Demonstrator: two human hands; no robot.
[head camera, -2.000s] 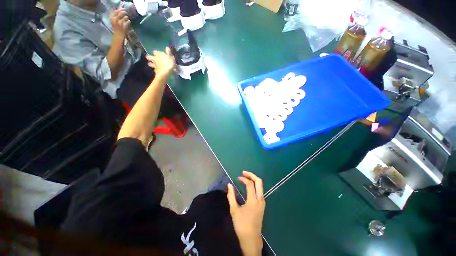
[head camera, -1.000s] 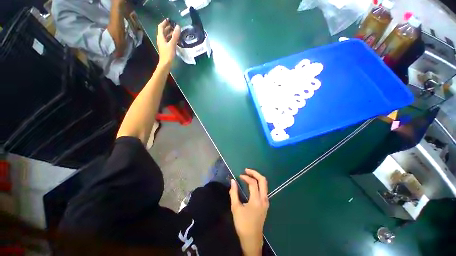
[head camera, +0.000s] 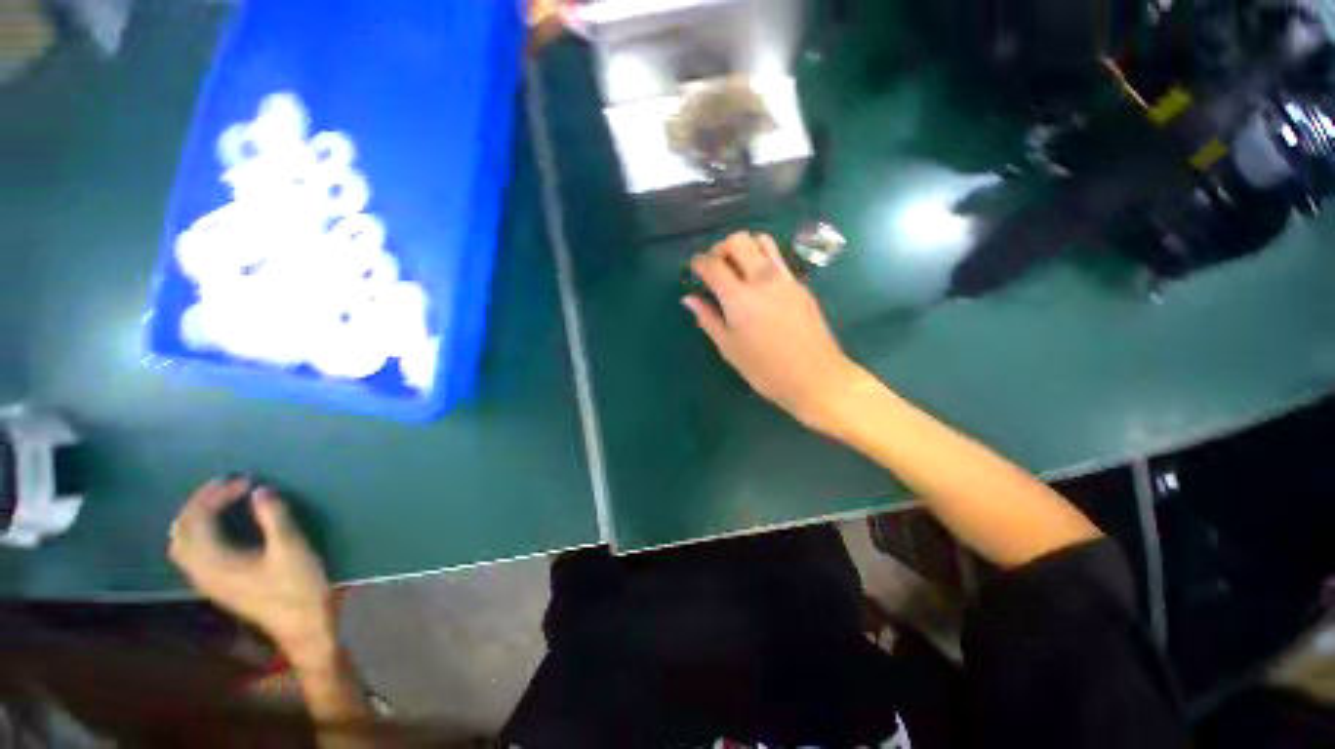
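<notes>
My left hand (head camera: 252, 568) is over the bench's front edge at lower left, thumb and fingers curved apart, with a dark patch between them and no part clearly visible in it. My right hand (head camera: 773, 325) is low over the green bench, just in front of the metal screw feeder (head camera: 655, 142). Its fingers are bent towards a small dark spot; whether they hold anything is unclear. The feeder has a brownish pile in its open front. A small silver dish (head camera: 819, 243) is beside the right hand's fingers. A white housing (head camera: 41, 476) is cut off by the left edge.
The blue tray (head camera: 466, 278) with heaped white rings stands at upper left. A black power screwdriver (head camera: 1047, 227) lies right of the dish, its thin bit pointing left. Blurred black parts (head camera: 1274, 161) are at the far right. A bench seam (head camera: 571, 315) runs forward between my hands.
The view has swung right. My left hand has left the black-centred white unit. My right hand has moved from the bench edge to the feeder. The screwdriver has come into view.
</notes>
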